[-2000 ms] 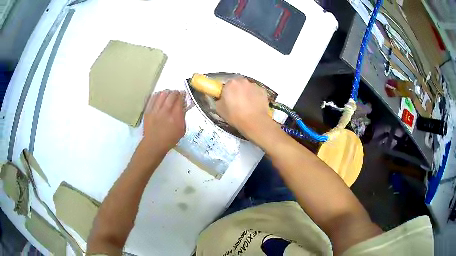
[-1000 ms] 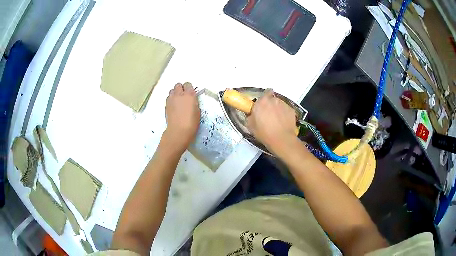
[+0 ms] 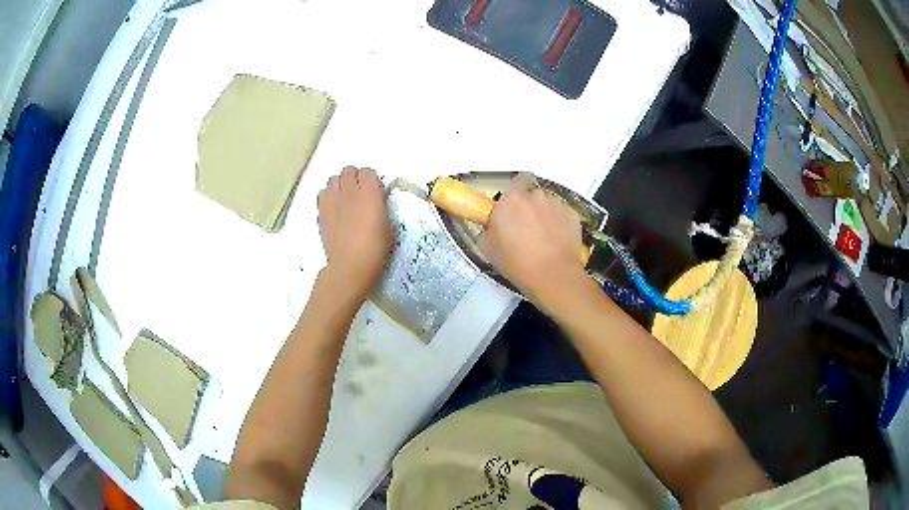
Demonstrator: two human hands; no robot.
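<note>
The shiny metal pocket template [image 3: 427, 261] lies on a khaki pocket piece [image 3: 403, 321], whose edge shows along the template's lower side and at its top. My right hand [image 3: 535, 231] grips the wooden handle of the steam iron [image 3: 466, 199]. The iron lies along the template's right edge, its tip pointing up-left. My left hand [image 3: 356, 221] is at the template's left edge, fingers curled down together; what is under the fingertips is hidden. The pocket stack [image 3: 261, 149] lies farther left on the white table.
The dark iron rest [image 3: 538, 42] with red bars is at the far edge. Pressed pockets [image 3: 164, 386], fabric strips [image 3: 98, 299] and metal rulers [image 3: 115, 149] lie at left. The blue iron hose [image 3: 765, 129] hangs at right above a round stool [image 3: 710, 329] and cluttered shelf [image 3: 743, 95].
Since two seconds ago, the iron in my right hand has moved right and slightly down, from the template's top to its right edge. My left hand has shifted a little right, with the view also moving.
</note>
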